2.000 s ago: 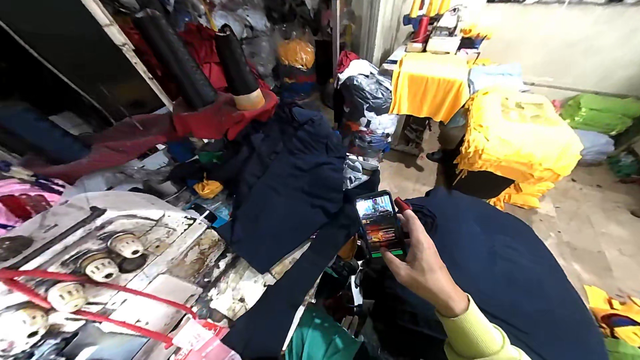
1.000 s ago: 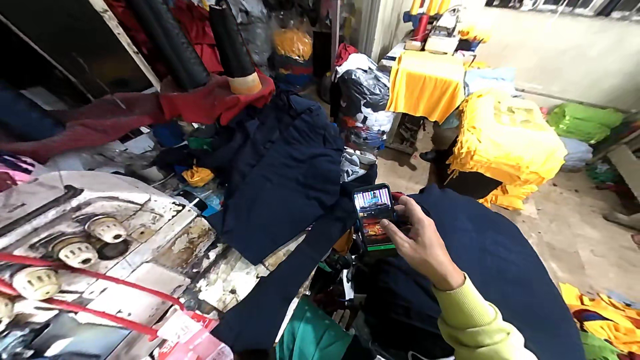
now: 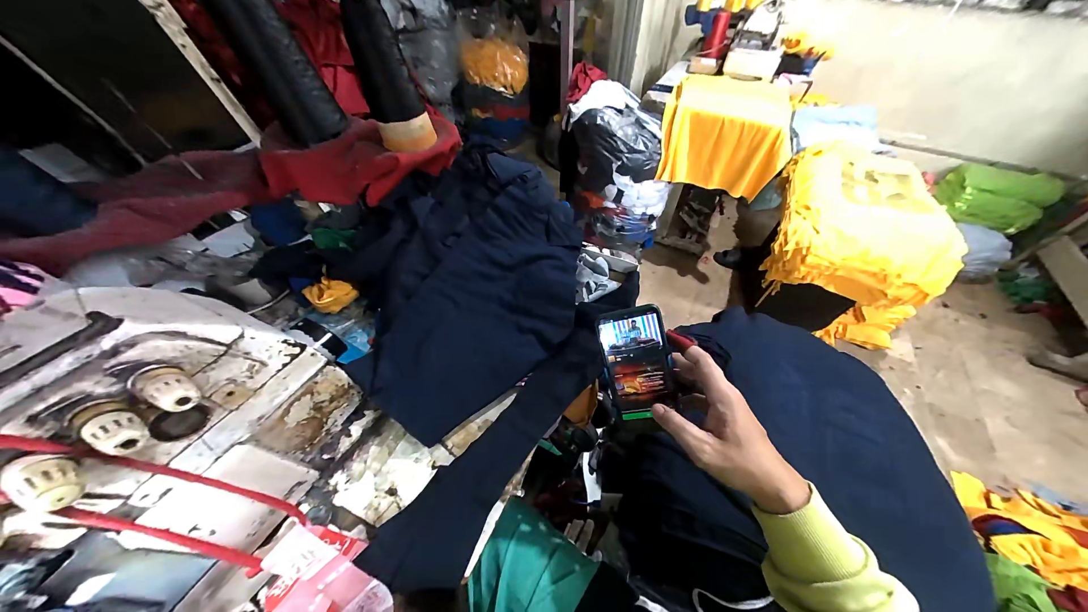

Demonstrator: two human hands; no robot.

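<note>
My right hand [image 3: 735, 425], in a yellow-green ribbed sleeve, holds a dark smartphone [image 3: 636, 365] upright, with its lit screen facing me. The fingers curl around the phone's right side and the thumb is at its lower right corner. Just beyond the phone, dark navy fabric [image 3: 484, 297] drapes over the cluttered table, and a long strip of it runs down toward me. More navy fabric [image 3: 816, 425] lies in a large mound beneath and to the right of my hand. My left hand is out of view.
A worn white machine housing [image 3: 246, 416] with dials and red cord takes up the left. Black rolls [image 3: 382, 68] rest on red fabric [image 3: 323, 161]. Behind stand a stuffed plastic bag [image 3: 616, 153] and a stack of yellow fabric [image 3: 875, 221]. Green cloth [image 3: 527, 561] lies at the bottom.
The picture on the upper part of the phone's screen differs from two seconds ago. My right hand stays around the phone. The view has shifted slightly.
</note>
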